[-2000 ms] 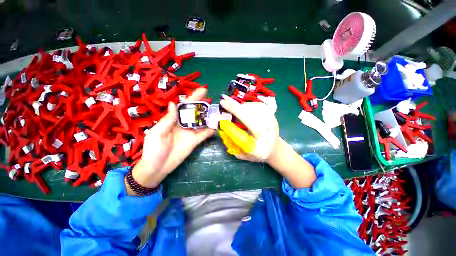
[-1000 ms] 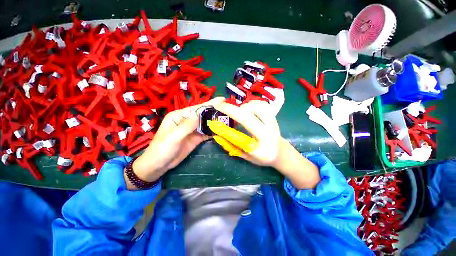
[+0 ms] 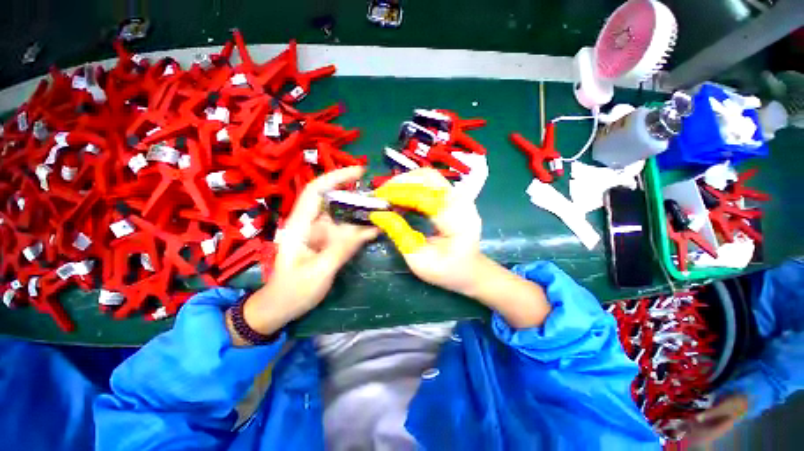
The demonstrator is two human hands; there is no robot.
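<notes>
A small dark watch housing with a metallic rim is held edge-on between my two hands, above the bench's front part. My left hand grips its left end between thumb and fingers. My right hand, with yellow finger cots on its fingers, grips its right end. The housing looks closed, but its faces are mostly turned away or covered by fingers. Several clamped units with red clamps lie just behind my hands.
A large heap of red clamps lies left. At right are a lone clamp, white wipes, a fan, a bottle, a phone and a green-rimmed tray. Another person's hand is at lower right.
The housing was open two seconds ago, with its inner parts showing; it now looks closed and is tilted edge-on. Another person's hand has appeared at lower right.
</notes>
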